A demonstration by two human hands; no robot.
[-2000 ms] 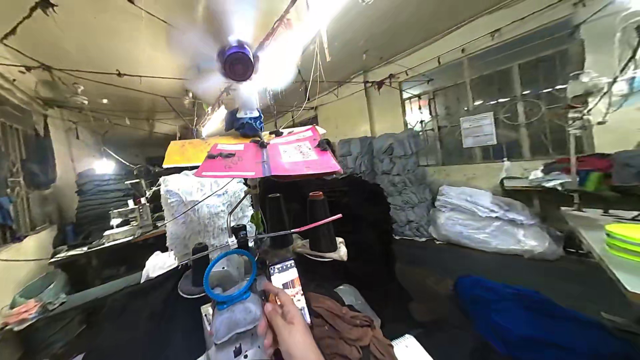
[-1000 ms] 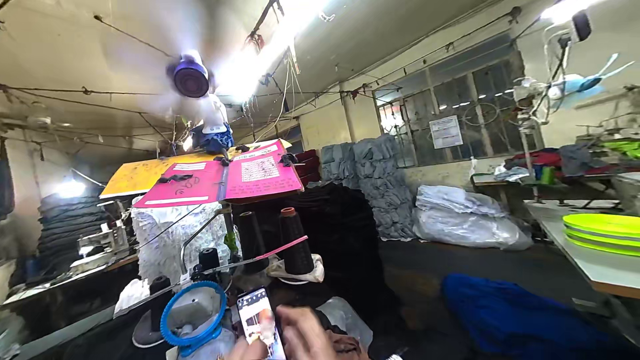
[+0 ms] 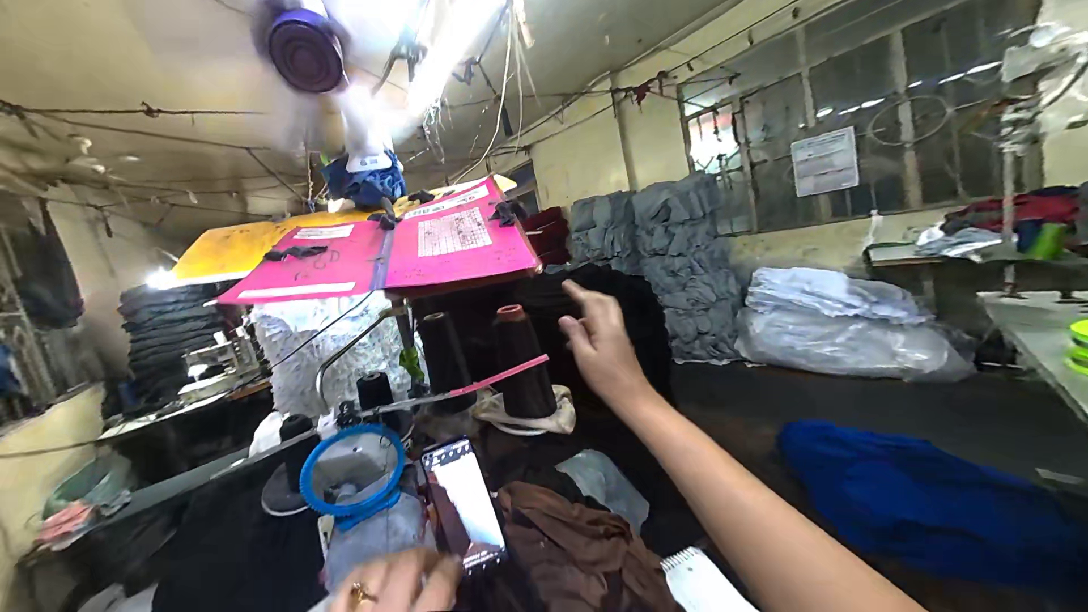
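Observation:
My right hand (image 3: 599, 344) is raised at the centre with its fingers apart and nothing in it, to the right of a black thread cone (image 3: 520, 365). Low in the view, my left hand (image 3: 398, 581) lies beside the bottom of a smartphone (image 3: 465, 501) with a lit screen; its fingertips are partly blurred, and whether it grips anything does not show. The phone rests on dark and brown cloth (image 3: 565, 544). Left of it is a grey machine part with a blue ring (image 3: 354, 472). A thin rod with a pink end (image 3: 501, 377) crosses in front of the cones.
Pink cardboard sheets (image 3: 450, 234) hang above, below a spinning fan (image 3: 306, 49). Stacks of grey cloth (image 3: 684, 263) and plastic-wrapped bundles (image 3: 850, 331) stand behind. Blue fabric (image 3: 901, 493) lies at the right, near a table (image 3: 1037, 331) with green items. A spiral notepad (image 3: 701, 582) is at the bottom.
My right hand has left the phone and moved up and right, towards the thread cones. The phone was between both hands a second ago; now it lies on the cloth.

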